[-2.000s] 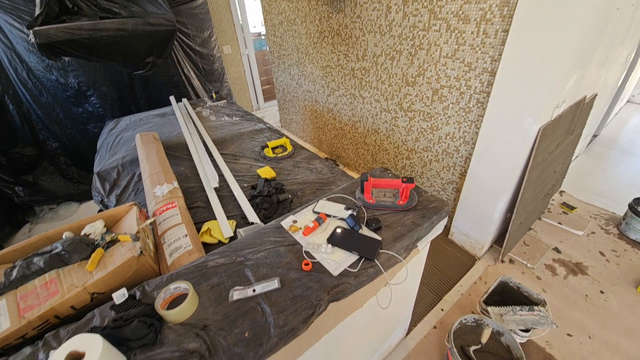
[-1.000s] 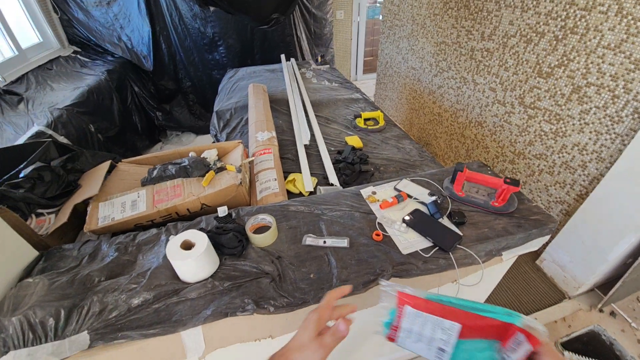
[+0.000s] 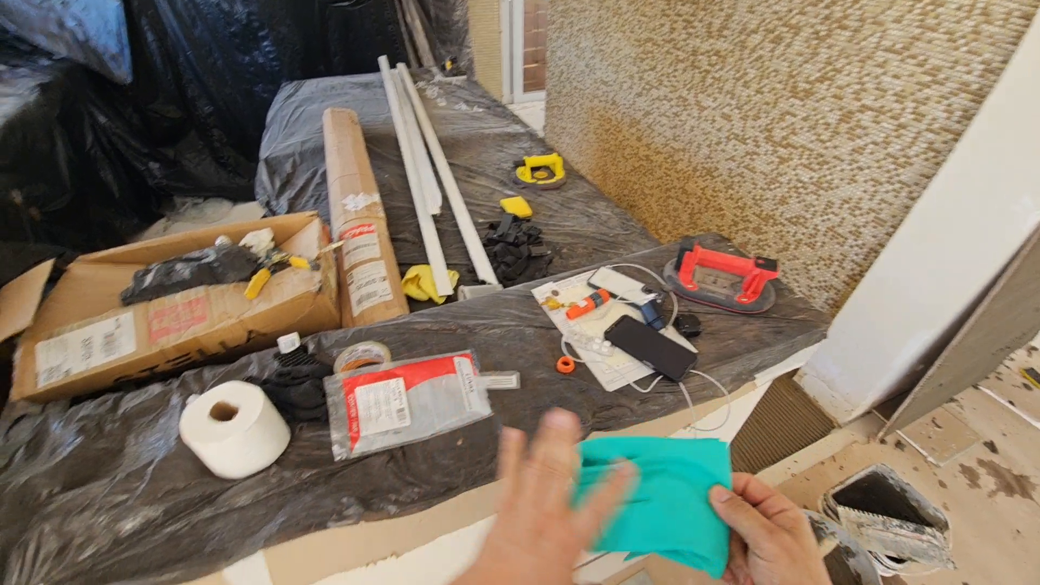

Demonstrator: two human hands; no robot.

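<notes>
My right hand pinches the right edge of a folded teal cloth or garment, which is held over the front edge of the counter. Fingers spread and blurred, my left hand is at the cloth's left side; whether it touches the cloth I cannot tell. A clear plastic package with a red printed band lies flat on the black sheeting, beside a roll of tape and a white paper roll. A black smartphone with a white cable lies on papers further right.
A red suction lifter stands at the counter's right corner, a yellow one behind. White strips, a long cardboard package and an open cardboard box lie to the left. A bucket with a notched trowel stands on the floor, lower right.
The clear package, held over the front edge with the teal item inside one second ago, now lies on the counter. The teal item is out of it, in my right hand.
</notes>
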